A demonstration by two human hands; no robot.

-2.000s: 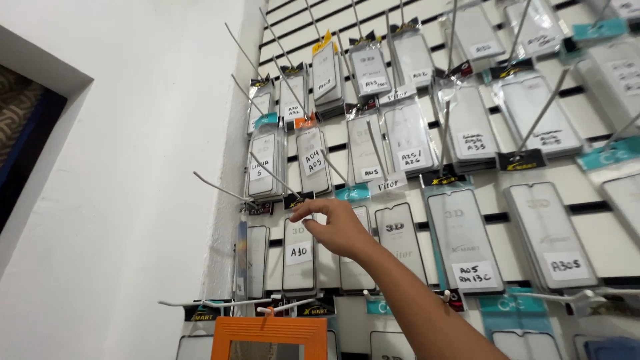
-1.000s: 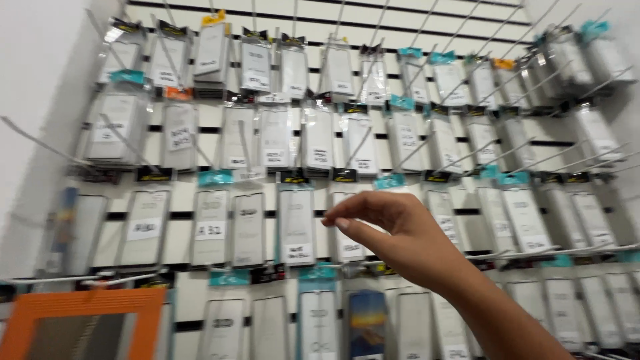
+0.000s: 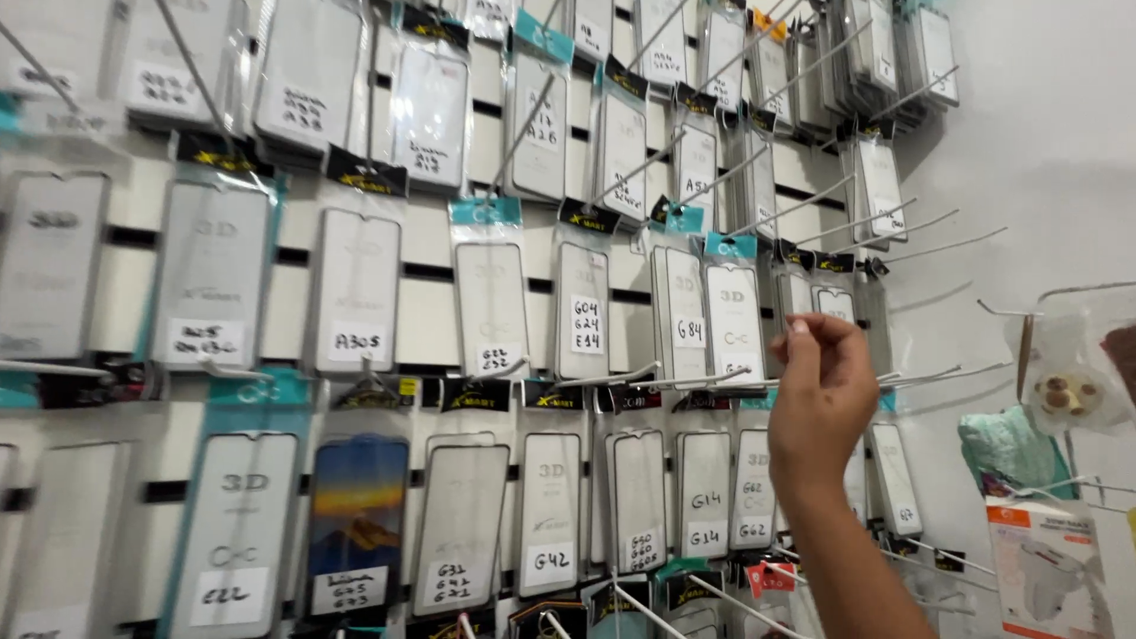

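My right hand (image 3: 821,390) is raised at the right of the head view, its fingers loosely bent and nothing visible in them. It overlaps the lower part of a black-framed phone screen protector pack (image 3: 834,302); whether it touches the pack cannot be told. Just left of the hand hangs a screen protector pack with a teal header (image 3: 732,306), and beside it another pack with a white handwritten label (image 3: 683,302). Below them, a further clear pack (image 3: 754,479) hangs close to my wrist. My left hand is out of view.
Long metal display hooks (image 3: 639,169) stick out from the slatted wall around the hand. Rows of hanging packs surround it, one with a blue and orange picture (image 3: 359,515). At the right are a boxed accessory (image 3: 1047,568), a green bagged item (image 3: 1012,453) and a white wall (image 3: 1047,177).
The view has swung right along the rack and come nearer. My right hand has moved from the packs at the rack's left end to those near its right end.
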